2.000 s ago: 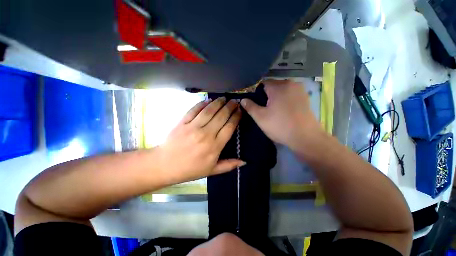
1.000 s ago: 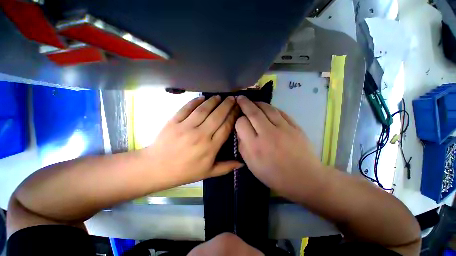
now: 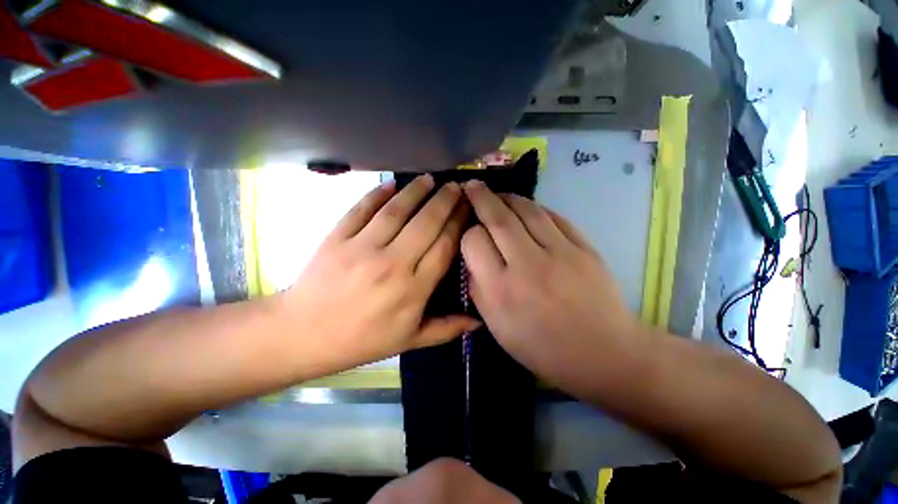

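Note:
A long black fabric strap (image 3: 433, 413) lies lengthwise over the pale machine bed, with a thin speckled line down its centre. Its far end lies at the sewing machine head (image 3: 394, 89); the needle area is hidden. My left hand (image 3: 379, 266) lies over the strap's left side, fingers pointing to the far end and thumb on the centre line, holding the strap down. My right hand (image 3: 537, 276) holds down the right side, fingers bent. The fingertips of both hands nearly meet at the centre line. A black corner sticks up beyond my right fingers.
Yellow tape (image 3: 668, 207) frames the bed. Green-handled snips (image 3: 758, 202) and thin dark cords (image 3: 753, 305) lie at the right. Two blue bins (image 3: 866, 217) stand at the far right, one with silvery pieces. Blue plastic (image 3: 128, 246) is at the left.
My right hand has come down from the strap's far right corner to lie beside my left hand. My left hand stays on the strap. The camera view has shifted slightly.

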